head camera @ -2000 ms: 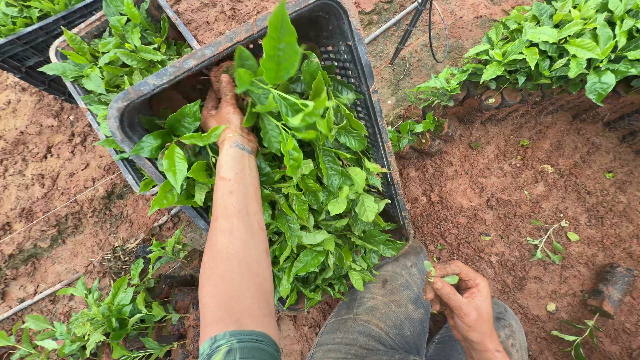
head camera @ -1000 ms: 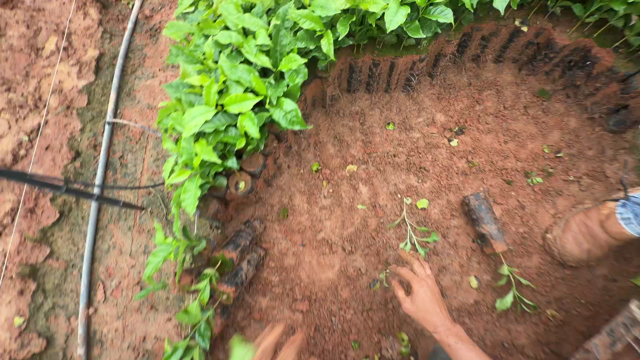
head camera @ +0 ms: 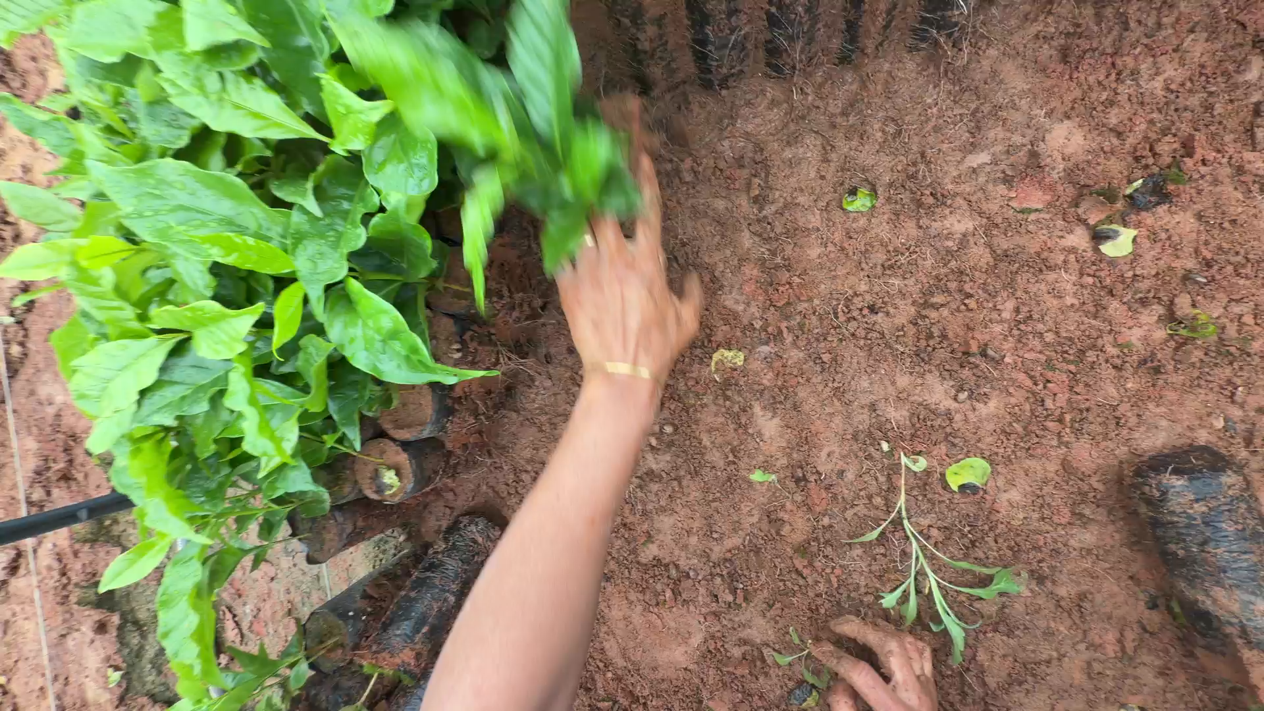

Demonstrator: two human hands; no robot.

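Note:
My left hand (head camera: 627, 306) reaches forward beside the dense row of leafy seedlings (head camera: 237, 227). Blurred leaves of one seedling (head camera: 578, 178) cover its fingertips, and the thumb stands out to the side; whether the fingers grip it is not clear. At the bottom edge my right hand (head camera: 884, 667) rests low over the soil with bent, parted fingers, partly out of view. By its fingertips lies a tiny green sprig (head camera: 805, 660). Just above it a wilted, uprooted seedling (head camera: 923, 563) lies on the ground.
Soil-filled black bags (head camera: 395, 464) show under the row's leaves, and more bags (head camera: 731, 39) line the top. A loose black bag (head camera: 1210, 533) lies at the right, others (head camera: 425, 592) at lower left. A dark tube (head camera: 64, 518) enters from the left. Fallen leaves (head camera: 968, 474) dot the red soil.
The view has swung from the black crate of seedlings to the bare soil and the row. My left hand, in the crate two seconds ago, has since moved forward from the lower edge alongside the row.

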